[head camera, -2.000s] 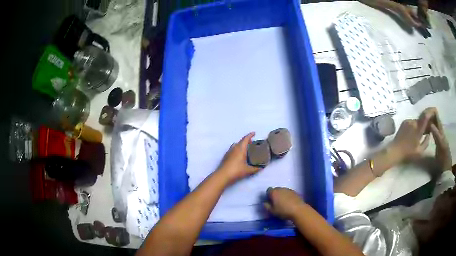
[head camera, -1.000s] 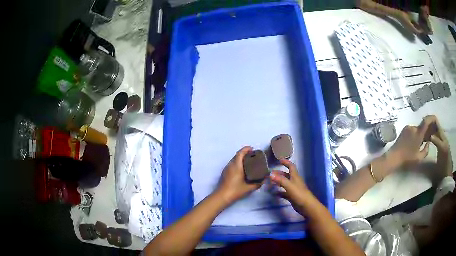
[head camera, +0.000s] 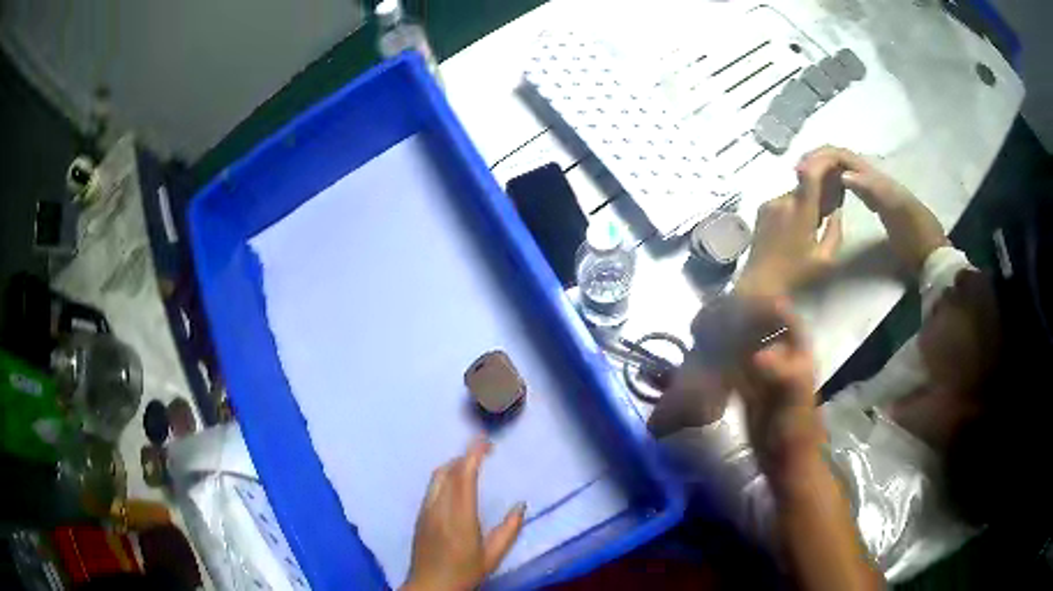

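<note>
A rounded-square unit (head camera: 497, 383) with a brown face and a small dark slot lies on the white liner (head camera: 381, 300) inside the blue bin (head camera: 520, 260). A dark edge shows under it; I cannot tell if a second unit lies beneath. My left hand (head camera: 450, 525) is just below the unit, empty, with fingers apart. My right hand (head camera: 779, 364) is blurred, raised beyond the bin's right wall, in front of another person's forearm. Whether it holds anything is unclear.
Another person's hands (head camera: 814, 214) are close on the right. A water bottle (head camera: 606, 277), a black phone (head camera: 549, 214), a stack of units (head camera: 722, 240), a patterned sheet (head camera: 629, 133) and grey pads (head camera: 808, 98) lie beyond the bin. Jars (head camera: 104, 375) stand left.
The view has turned right. My left hand has let go of its unit. My right hand has left the bin and moved right, over the other person's arm.
</note>
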